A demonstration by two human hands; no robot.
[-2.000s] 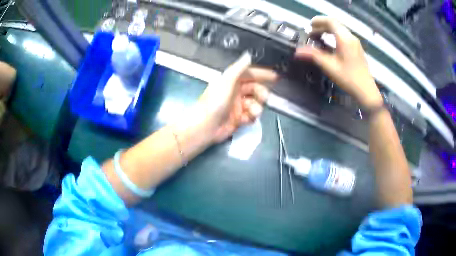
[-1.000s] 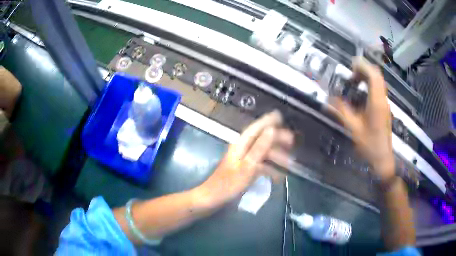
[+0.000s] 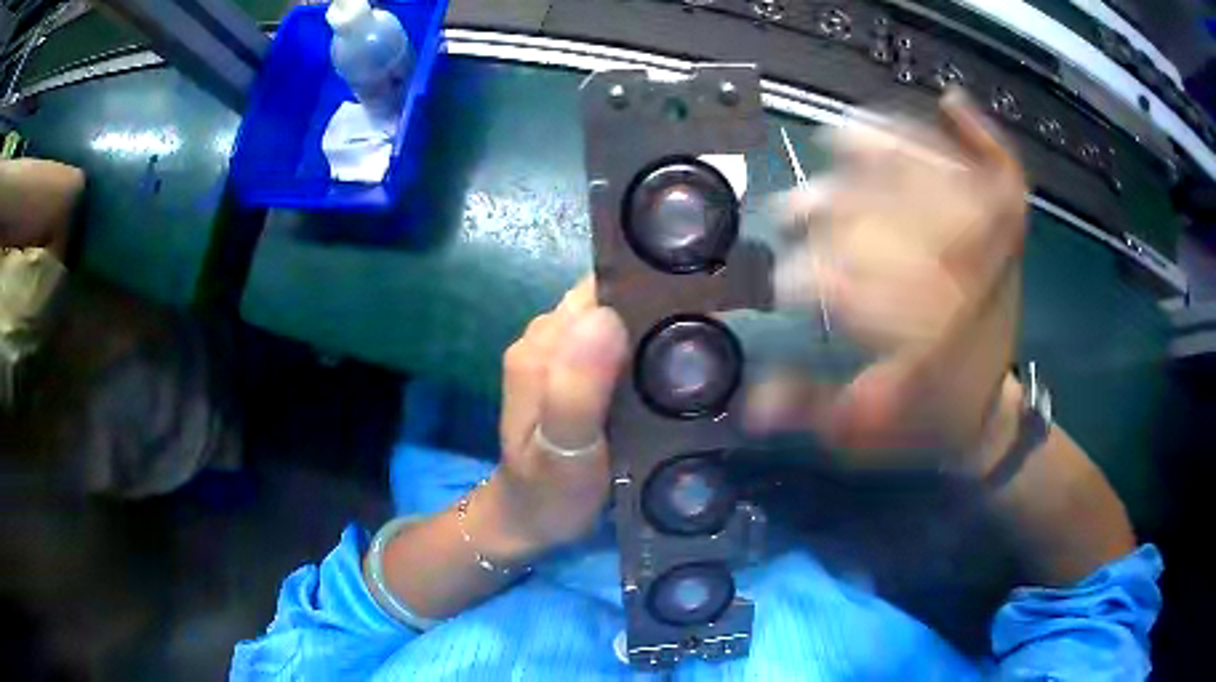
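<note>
A long grey-brown metal fixture bar stands up close in front of me, over the bench edge. Several round units with thick black rings and shiny centres sit in a row in it; the top one looks largest. My left hand grips the bar's left edge, thumb on its face. My right hand is at the bar's right side, blurred by motion, with fingers spread. Whether it touches the bar is unclear. A white wipe and thin tweezers are partly hidden behind the bar and right hand.
A blue bin at upper left holds a translucent bottle and a white wipe. Line plates with rings lie along the rail at upper right. Another person's arm shows at the far left.
The fixture bar is now held up before me in my left hand. Both hands have come back from the line. The view has shifted, and the labelled bottle no longer shows.
</note>
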